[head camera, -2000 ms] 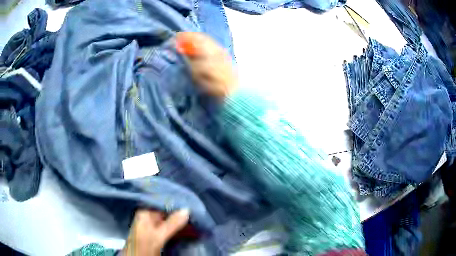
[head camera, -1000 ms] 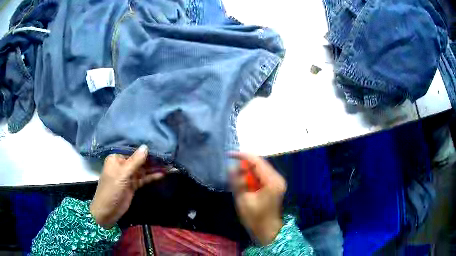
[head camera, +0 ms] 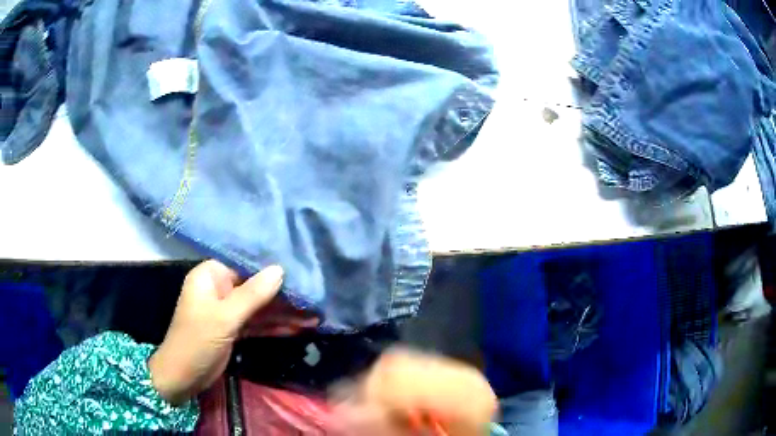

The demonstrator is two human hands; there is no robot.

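A blue denim garment (head camera: 298, 145) lies over the white table and hangs past its front edge, with yellowish seam stitching and a small white label (head camera: 173, 78) at its left. My left hand (head camera: 217, 319) pinches the garment's bottom hem between thumb and fingers. My right hand (head camera: 434, 396) is blurred at the bottom, below and right of the hem, apart from the garment. It holds something orange (head camera: 425, 419), likely the snips; their blades cannot be made out.
Stacked denim pieces (head camera: 681, 102) lie on the table (head camera: 510, 200) at the right. A dark denim bundle (head camera: 30, 94) lies at the far left. Blue crates (head camera: 608, 341) stand below the table edge, with denim at the right. A small brownish scrap (head camera: 550, 114) lies on the table.
The garment was drawn toward me over the table edge. My left hand keeps the hem. My right hand moved from the far part of the garment to the hem, then down away from it.
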